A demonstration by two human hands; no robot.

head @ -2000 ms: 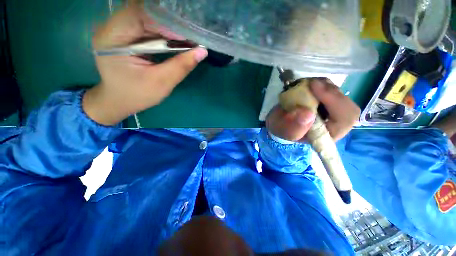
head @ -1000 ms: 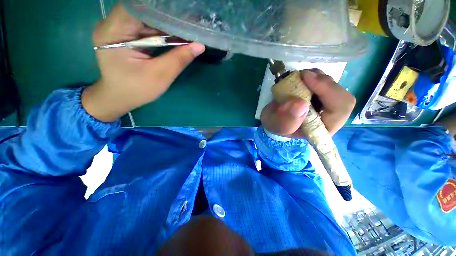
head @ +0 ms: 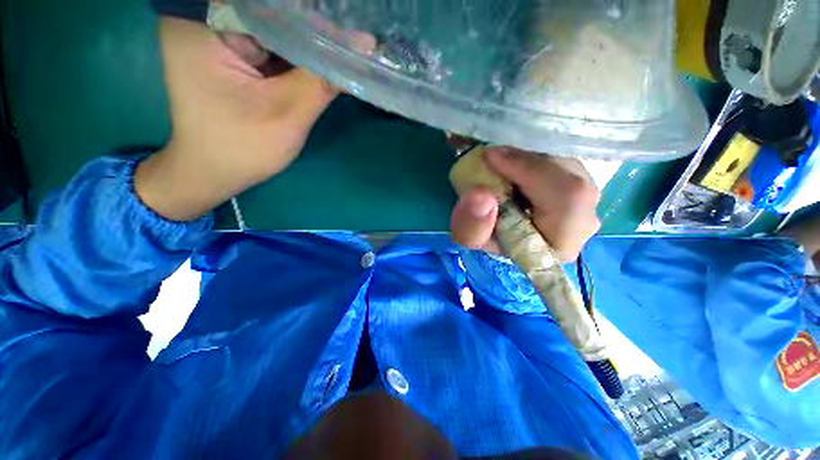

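My right hand (head: 530, 202) grips the soldering iron (head: 550, 278) by its cream taped handle. The black cord end points down right. The iron's metal shaft goes under the rim of the clear scratched plastic hood (head: 503, 81), and its tip is hidden or blurred there. My left hand (head: 243, 117) is at the hood's left rim with curled fingers. Its fingertips show only blurred through the plastic. The tweezers cannot be made out now, and I cannot tell what the left fingers hold.
A white pad (head: 601, 171) shows partly below the hood. A yellow and silvery round container (head: 764, 54) stands at the upper right. A parts tray (head: 670, 202) holds yellow, blue and black items. Another person's blue sleeve (head: 728, 314) is at the right, near the bench edge.
My right hand and the iron have moved left and slightly down. The left hand has turned, its fingers going further under the hood, and the tweezers are lost from sight. The hood appears lower.
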